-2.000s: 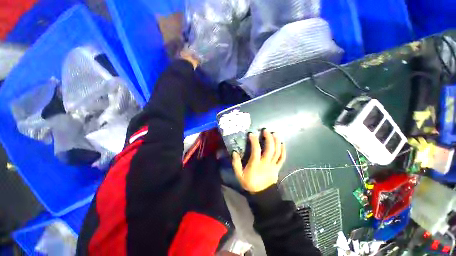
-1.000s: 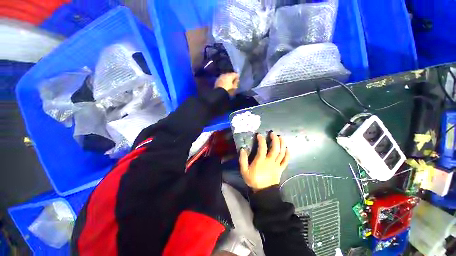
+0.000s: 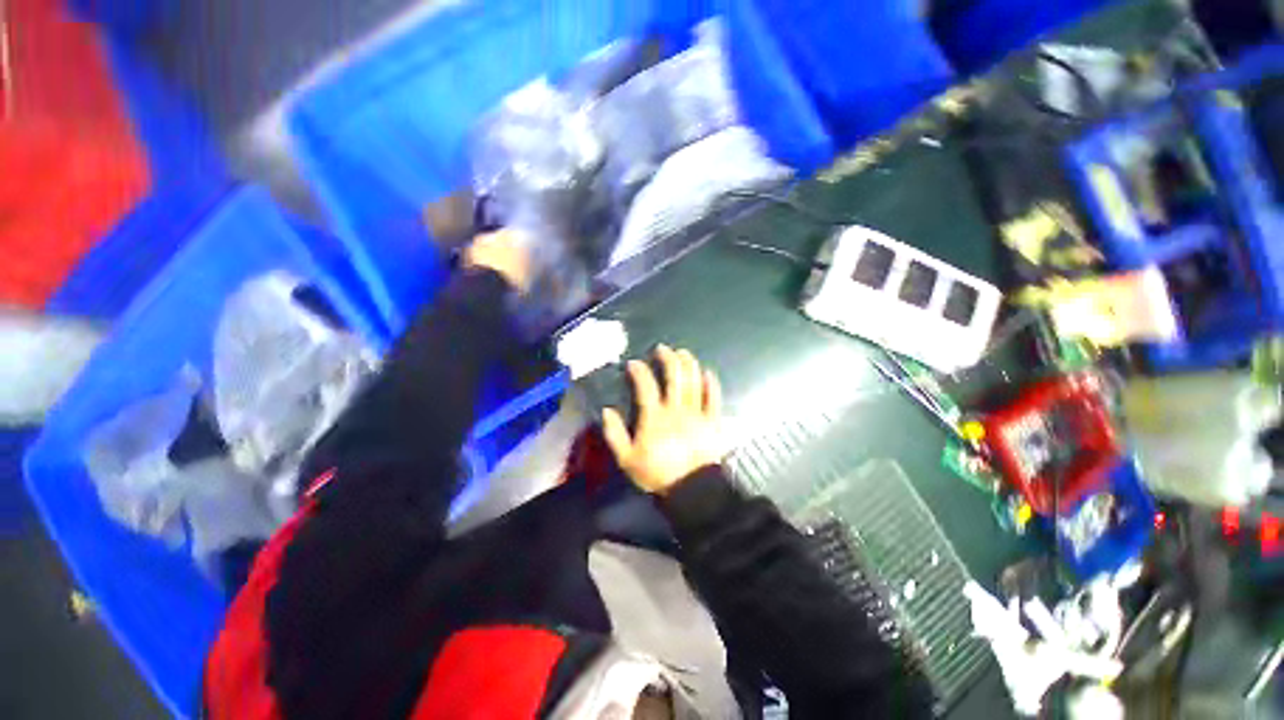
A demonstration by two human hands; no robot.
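Note:
My left hand [image 3: 500,258] reaches into a blue crate at the upper left, beside translucent bubble bags [image 3: 542,148]. It is blurred and its fingers are partly hidden, so I cannot tell whether it holds something. My right hand [image 3: 669,422] rests palm down on the near left corner of the dark green bench [image 3: 789,338], fingers apart and holding nothing. A pale white patch [image 3: 592,345] lies on the bench corner just beyond its fingers.
Another blue crate [image 3: 85,549] with bubble bags stands at left. On the bench are a white power strip [image 3: 908,298], a red parts tray [image 3: 1053,443], a blue parts tray [image 3: 1101,521], green circuit boards, slotted panels [image 3: 901,563] and white cables [image 3: 1049,647].
The whole view has turned and blurred. My left hand is still in the crate, but the dark cable seen near it earlier no longer shows clearly. My right hand stays on the bench corner.

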